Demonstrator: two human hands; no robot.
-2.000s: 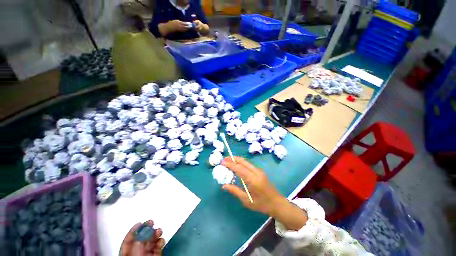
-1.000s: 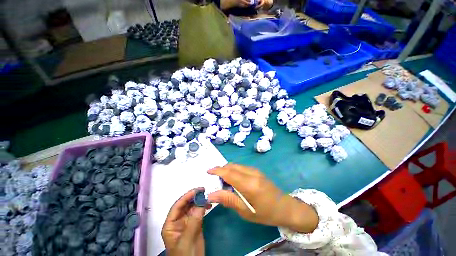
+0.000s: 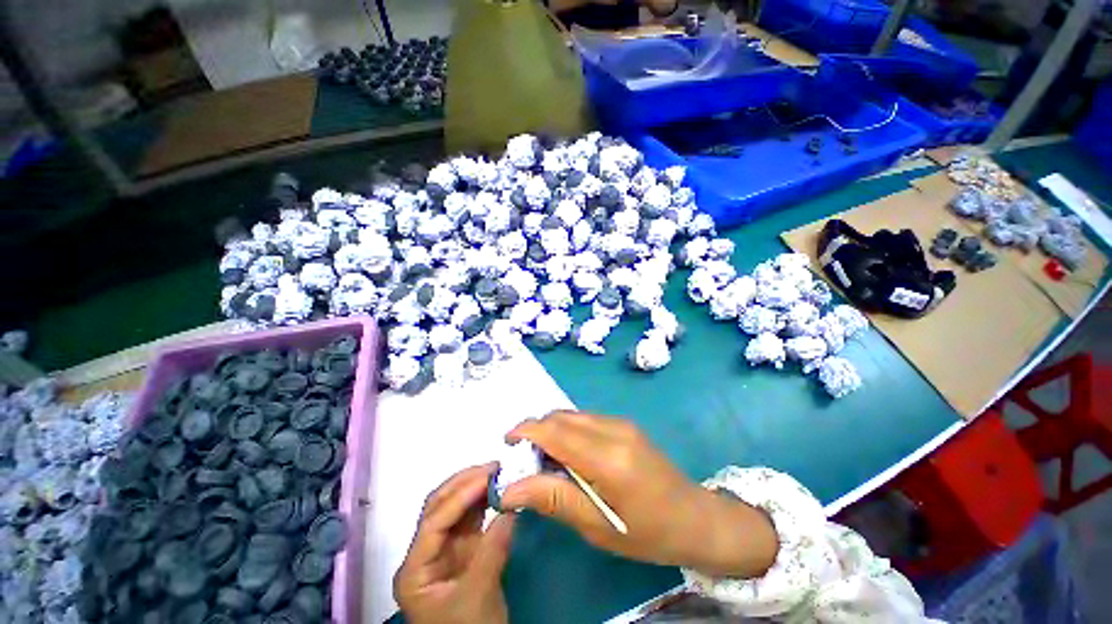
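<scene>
My left hand point(image 3: 454, 549) holds a dark grey cup point(image 3: 495, 488) by its edge, over the white sheet. My right hand point(image 3: 610, 482) holds a white ruffled piece point(image 3: 520, 464) between thumb and fingers, against the open side of the cup. A thin pale stick point(image 3: 598, 500) is also held in my right hand, pointing down and to the right. The contact between piece and cup is partly hidden by my fingers. The white sheet point(image 3: 427, 457) lies under and behind my left hand.
A pink tray point(image 3: 363, 427) of grey cups stands left, with loose white ruffled pieces point(image 3: 55, 488) beyond. A large heap of joined pieces point(image 3: 488, 232) lies ahead, a smaller group point(image 3: 793, 317) right. Blue bins point(image 3: 780, 177), cardboard point(image 3: 976, 354) with a black item point(image 3: 884, 268), and red stools point(image 3: 976, 488) show.
My hands have come together from apart, bringing the white piece against the cup. The view has swung left, showing more of the pink tray. In the last second the piece has moved closer onto the cup.
</scene>
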